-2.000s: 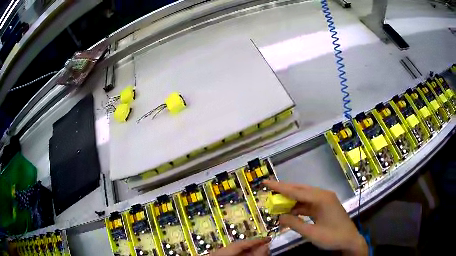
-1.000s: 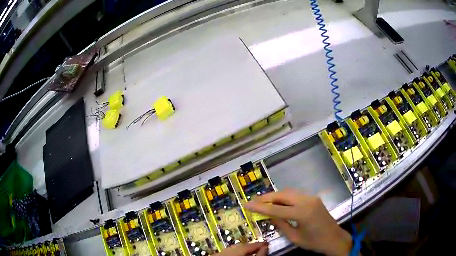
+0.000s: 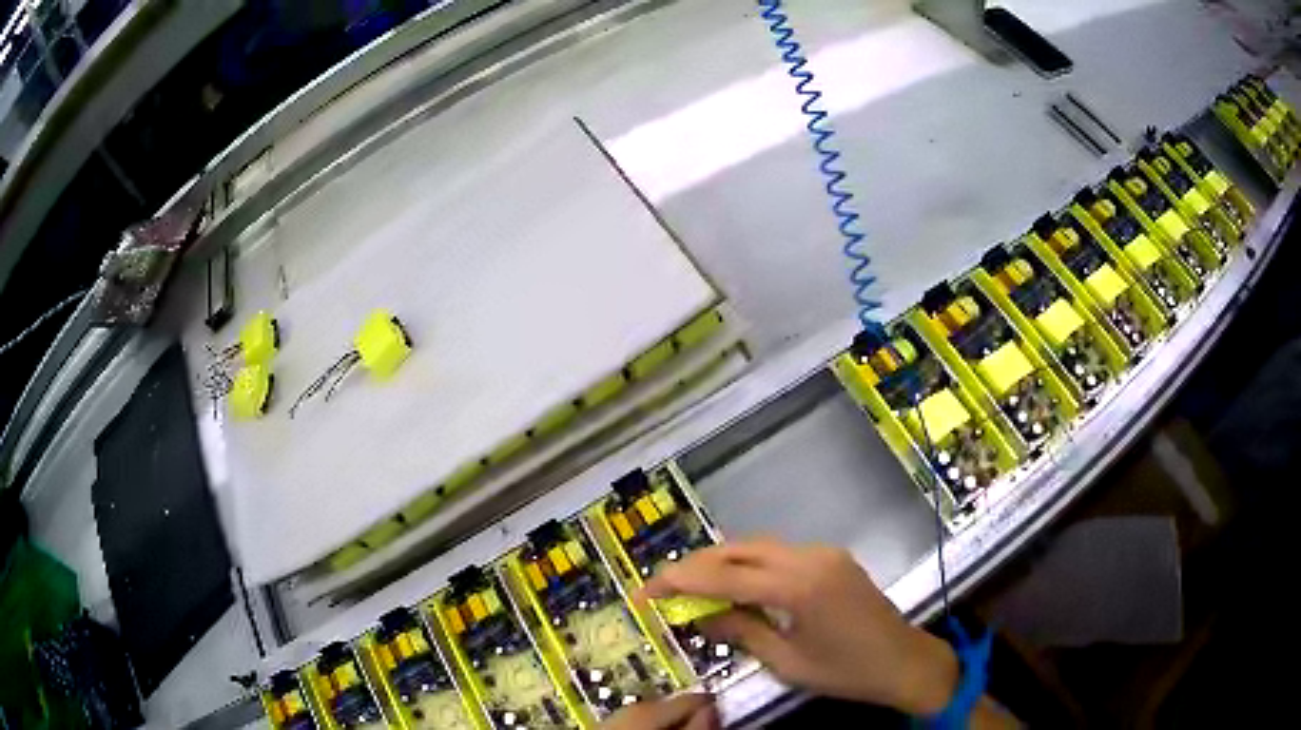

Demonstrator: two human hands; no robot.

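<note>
My right hand (image 3: 799,620), with a blue strap (image 3: 970,677) at the wrist, has its fingers on a yellow transformer (image 3: 691,609). The transformer sits low on the rightmost circuit board (image 3: 649,521) of the near row, partly hidden by the fingers. My left hand (image 3: 664,715) is at the bottom edge, mostly cut off, with its fingertips at the near end of that board; whether it holds anything is hidden. Three loose yellow transformers lie at the left on the white separator sheet (image 3: 471,314), one (image 3: 383,344) with dark leads trailing left.
A row of boards with yellow transformers (image 3: 1004,365) runs up the right of the track. A blue coiled cord (image 3: 835,178) hangs down to it. A black mat (image 3: 160,499) and a green bin (image 3: 36,599) are at left. A clear bag of parts (image 3: 143,268) lies on the rear rail.
The yellow transformer in my right hand has gone down onto the rightmost near board. The whole view has shifted, so the bench and boards appear further left.
</note>
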